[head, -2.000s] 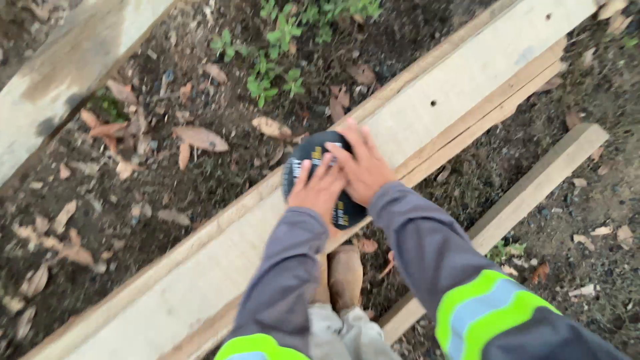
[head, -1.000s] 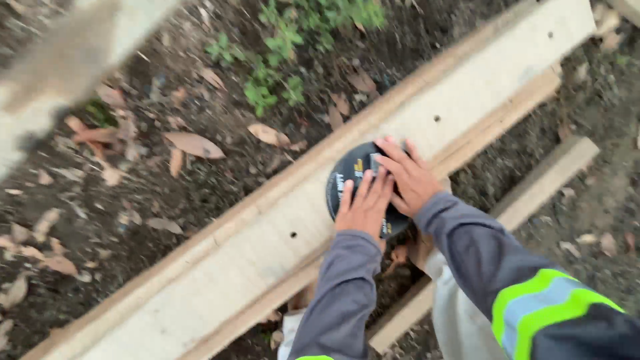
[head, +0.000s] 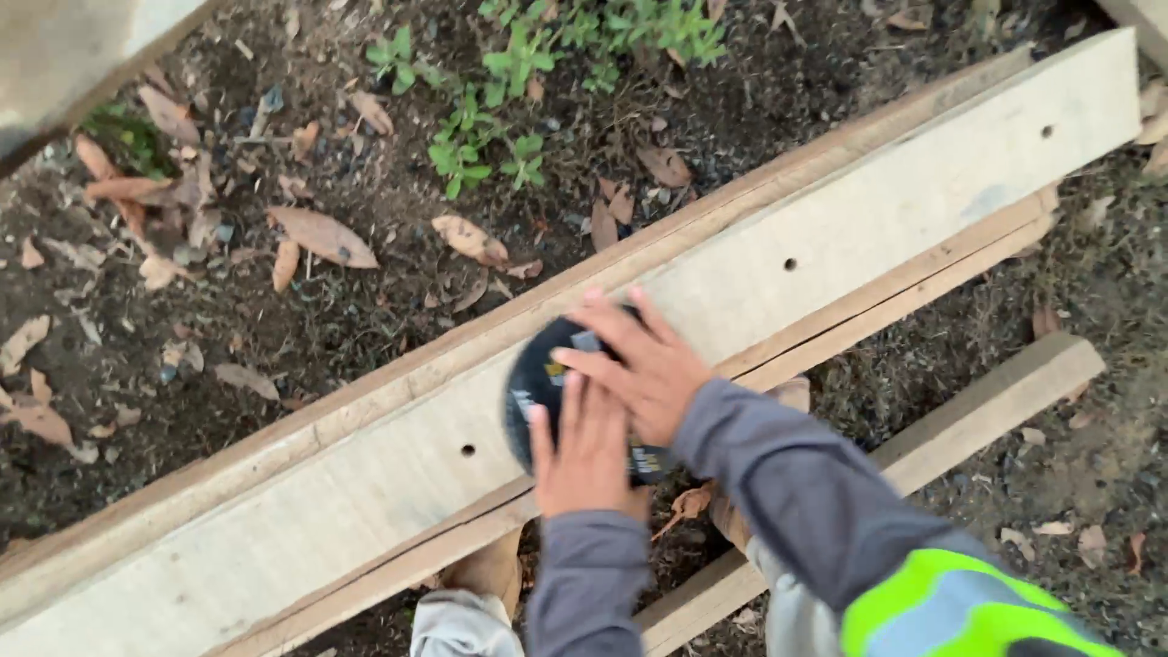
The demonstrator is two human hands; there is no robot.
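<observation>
A round black disc with printed writing [head: 529, 392] lies flat on the pale face of a long wooden board [head: 365, 493]. My left hand [head: 584, 438] presses on the disc's lower part with its fingers spread a little. Across its upper right part lies my right hand [head: 643, 370], the fingers apart and touching the disc close to my left hand's fingertips. Several small dark holes run along the board, one [head: 468, 450] to the left of the disc and one [head: 790, 265] to the right. The disc's underside is hidden.
More boards [head: 894, 292] lie under and along the top one. A separate wooden beam [head: 995, 401] crosses beneath at lower right, and another timber [head: 91, 64] is at upper left. My boots [head: 488, 570] stand by the boards. Dry leaves and green plants [head: 516, 64] cover the soil.
Between two seconds and one second ago, both hands and the disc moved up the board to the right. The hands remain on the disc.
</observation>
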